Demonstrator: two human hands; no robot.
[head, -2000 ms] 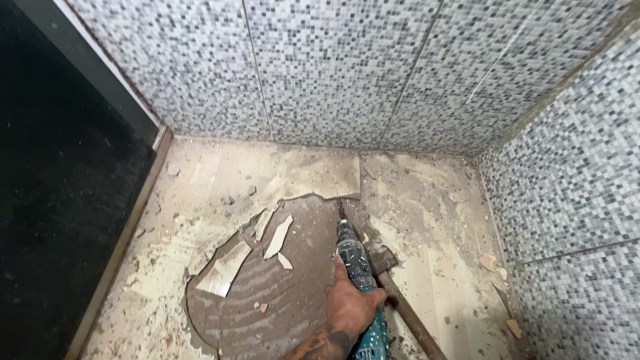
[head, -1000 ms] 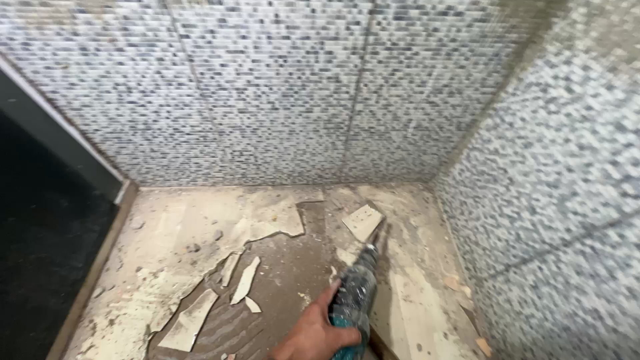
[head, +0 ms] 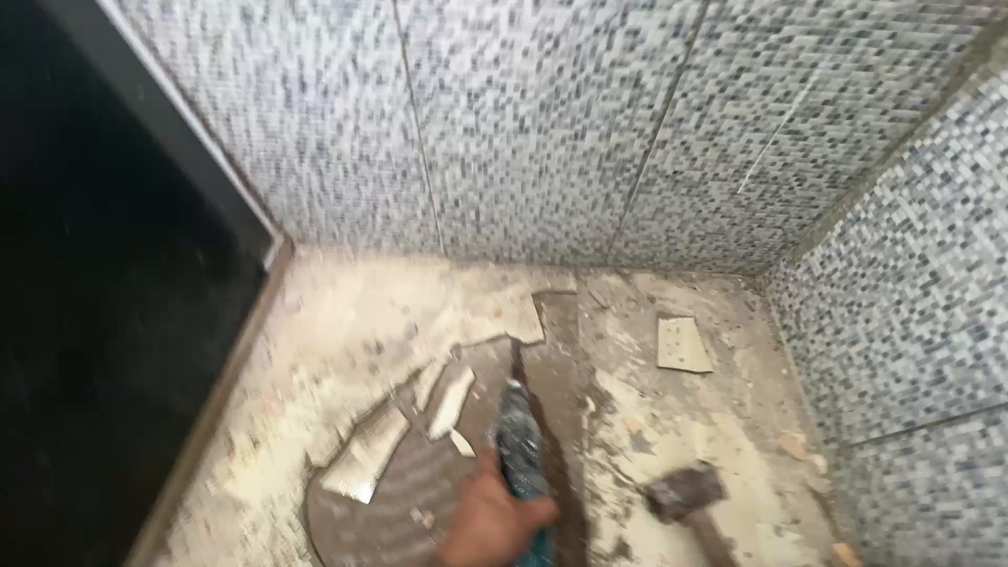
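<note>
One hand shows at the bottom centre, wrapped round a teal and black rotary hammer drill [head: 520, 449]. It comes in from the lower left and looks like my left hand [head: 496, 512]. The tool's chisel bit [head: 516, 361] meets the broken edge of a floor tile [head: 504, 315]. Below that edge lies bare ridged mortar [head: 409, 480], with several tile shards [head: 370, 453] on it. My right hand is out of view.
A hammer [head: 685, 492] with a wooden handle lies at the lower right. Behind it rests a loose tile piece [head: 682, 345]. Mosaic-patterned walls [head: 543, 134] meet at the right corner. A dark panel [head: 118, 276] stands at the left.
A tile corner near the back wall has come away, and a loose piece now lies farther right. The chisel bit has moved left from beside that piece to the broken tile edge.
</note>
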